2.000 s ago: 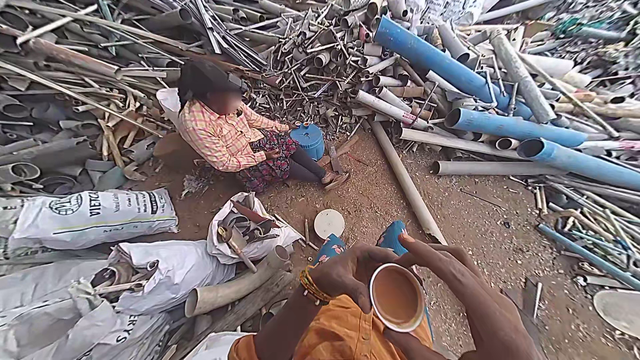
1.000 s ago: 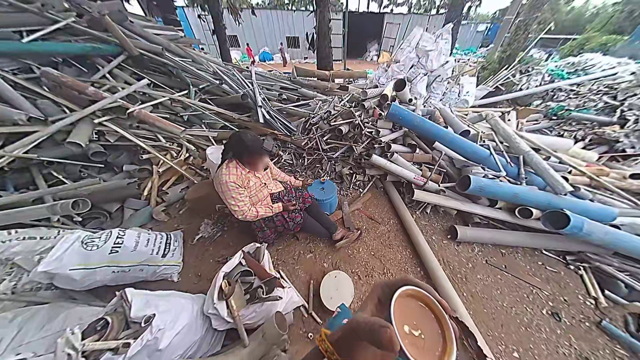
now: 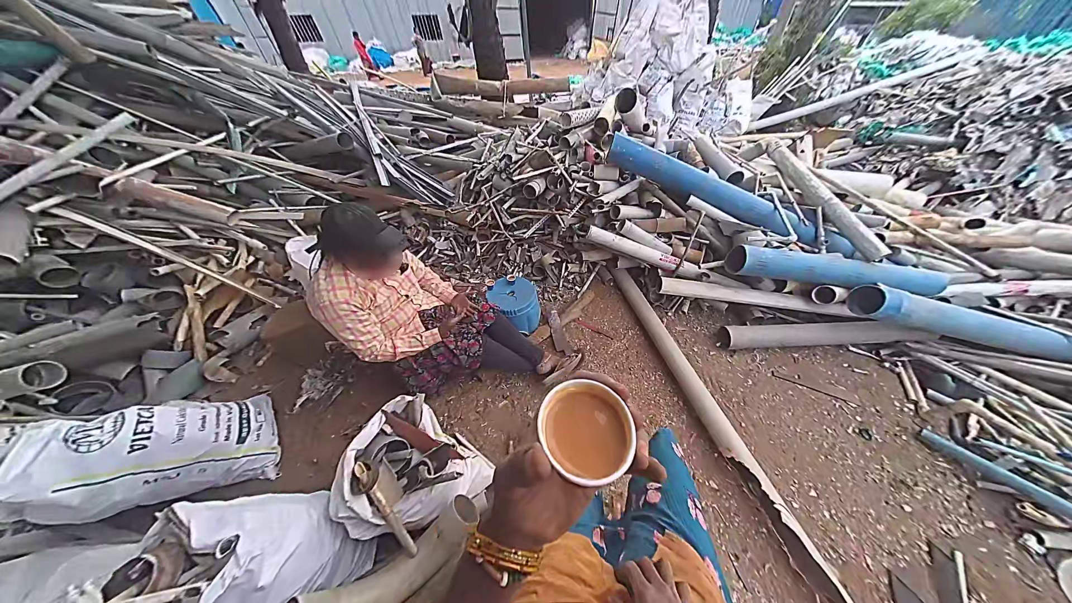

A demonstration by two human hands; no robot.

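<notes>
A small white-rimmed cup of milky brown drink [image 3: 586, 432] is held upright at the lower middle of the head view. My left hand [image 3: 544, 486], with gold-coloured bangles at its wrist, grips the cup from the left and below. My right hand [image 3: 653, 582] rests low on the orange cloth [image 3: 578, 569] over my lap, at the bottom edge, and only part of it shows; whether it holds anything is hidden. Blue patterned cloth [image 3: 670, 494] covers my legs just right of the cup.
A person [image 3: 368, 301] sits on the ground ahead, beside a blue plastic container [image 3: 514, 303]. Scrap pipes [image 3: 796, 268] are heaped behind and to the right. A long grey pipe [image 3: 687, 377] lies on the dirt. White sacks [image 3: 142, 452] and an open sack of pipe pieces [image 3: 419, 486] are at left.
Two seconds ago both hands were at the cup; now my right hand is down on my lap and only my left holds it. The view has tilted up since then.
</notes>
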